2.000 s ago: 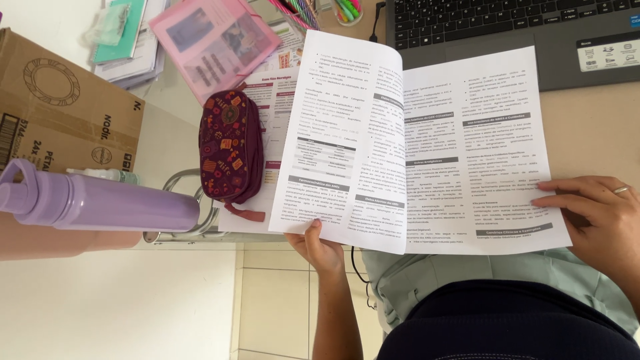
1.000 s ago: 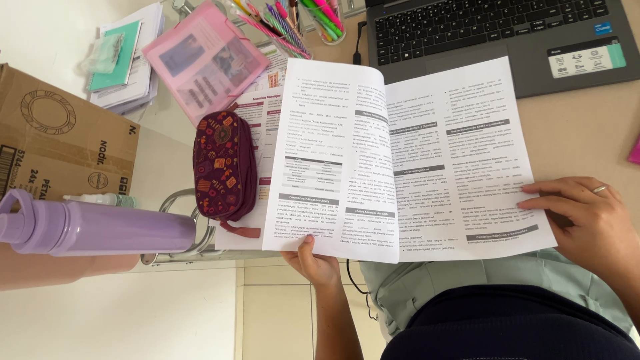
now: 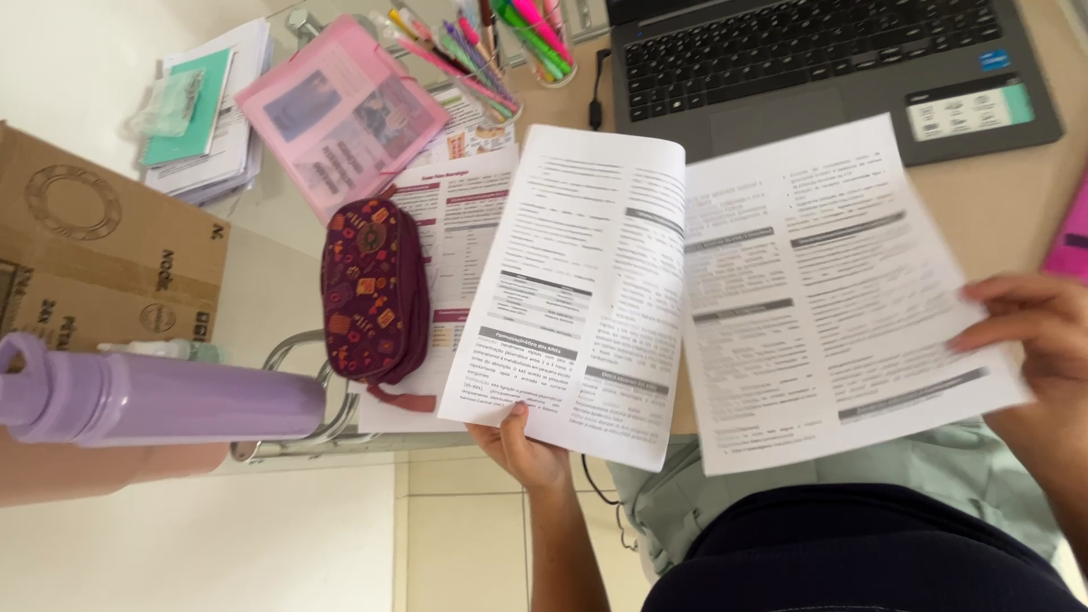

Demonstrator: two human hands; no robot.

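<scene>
Printed pages with text columns and grey heading bars spread out above my lap. The left part (image 3: 586, 297) is pinched at its lower edge by my left hand (image 3: 523, 446), thumb on top and fingers underneath. My right hand (image 3: 1033, 340) grips the right-hand page (image 3: 833, 297) by its right edge, slightly blurred. That page tilts away from the left part, with a gap between them at the bottom; whether they are still joined higher up cannot be told. A maroon patterned pencil case (image 3: 374, 289) lies left of the pages, on other printed sheets (image 3: 463, 221).
Beyond the pages stands a grey laptop (image 3: 739, 127) with a cable beside it. Cups of pens (image 3: 501, 106) and highlighters (image 3: 552, 72), a pink plastic folder (image 3: 340, 110), stacked papers (image 3: 242, 153), a cardboard box (image 3: 102, 246) and a lilac bottle (image 3: 195, 395) occupy the left. Something magenta (image 3: 1071, 238) shows far right.
The right-hand page has tilted and swung away from the left part, opening a gap at the bottom where they met before. My right hand has stayed on its edge, my left hand on the left part.
</scene>
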